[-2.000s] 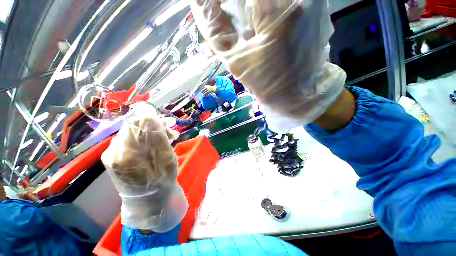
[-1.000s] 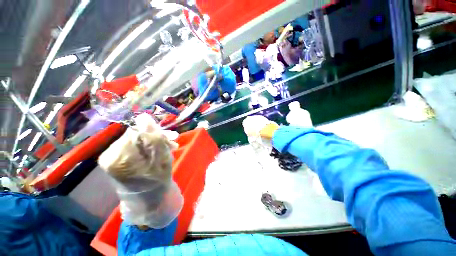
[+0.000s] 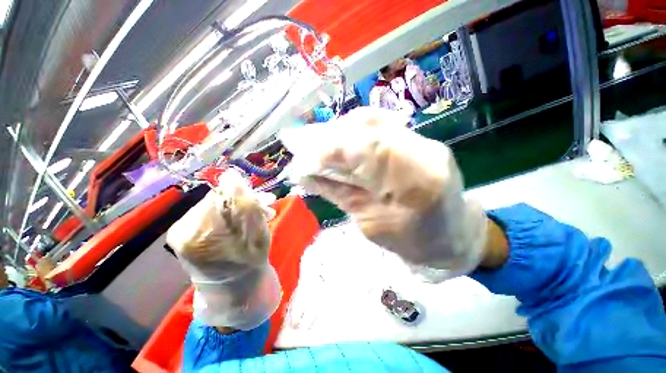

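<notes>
A clear ring frame [image 3: 165, 109] with a thin shiny rim is held up at the upper left centre. My left hand [image 3: 223, 251], in a thin whitish glove, is closed on the ring's lower edge. My right hand [image 3: 394, 193], gloved, is raised at the centre, near the ring's right side. A white wipe [image 3: 307, 149] shows at its fingertips. Whether the wipe touches the ring cannot be told. Two small dark-silver trim parts [image 3: 400, 306] lie together near the bench's front edge.
A red-orange bin [image 3: 292, 237] stands behind and below my left hand. The white bench [image 3: 328, 313] spreads to the right, with a whitish crumpled item [image 3: 602, 162] at its back. A green conveyor [image 3: 504, 146] runs behind. A person [image 3: 402, 87] is beyond it. A blue sleeve [image 3: 44, 328] shows at lower left.
My right hand has come back from the heap and bottle at the bench's rear and is raised beside the ring. It now hides the heap. The ring has tilted and my left hand has shifted slightly right.
</notes>
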